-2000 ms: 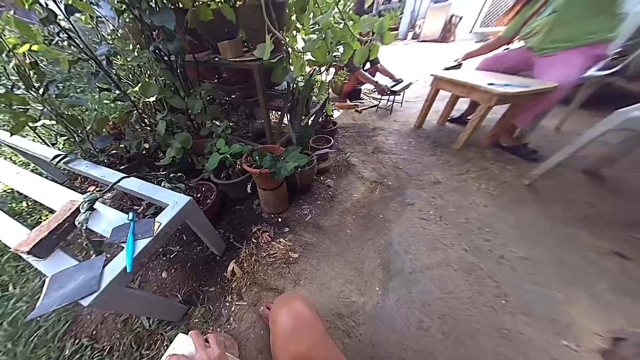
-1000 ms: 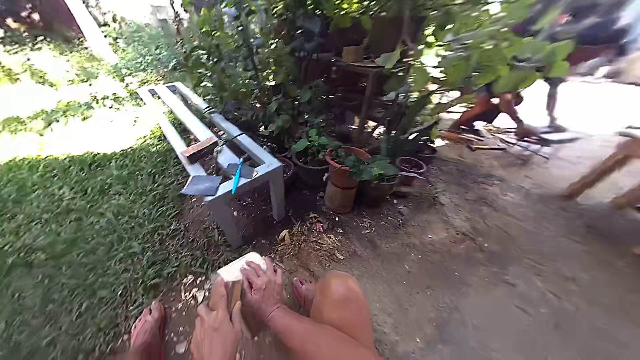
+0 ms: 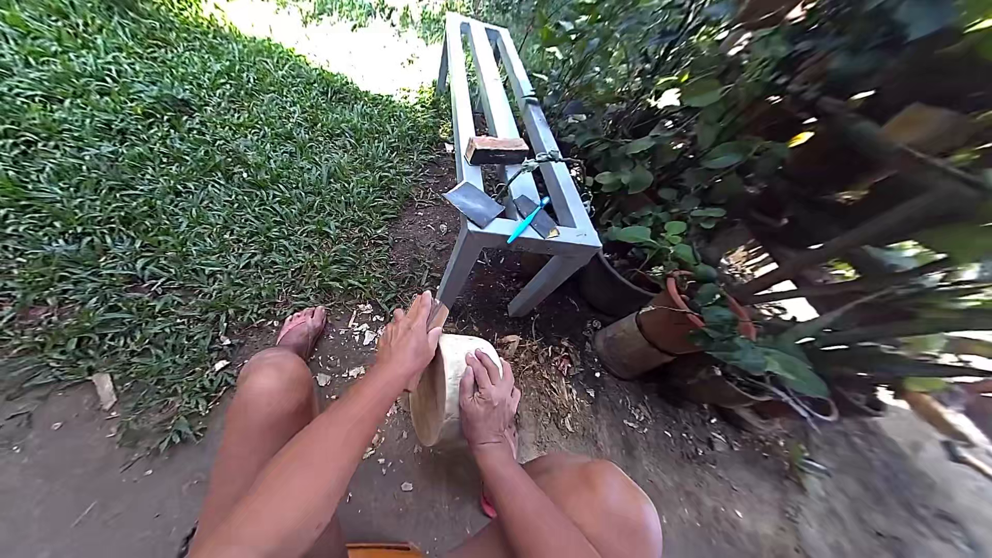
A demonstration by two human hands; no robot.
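Note:
A pale, rounded wooden piece with a hollow or flat side facing left stands between my knees. My right hand grips its pale outer side with bent fingers. My left hand is at its upper left rim, closed on a small wooden block that shows beyond the fingers; most of the block is hidden by the hand.
A grey slatted bench stands ahead, bearing a wood-topped block, dark sheets that look like sandpaper and a blue-handled tool. Clay pots with plants stand to the right; grass lies left.
The view has swung left and down, bringing the bench ahead and the people out of view. Both hands are now fully in view on the wooden piece, partly cut off two seconds ago.

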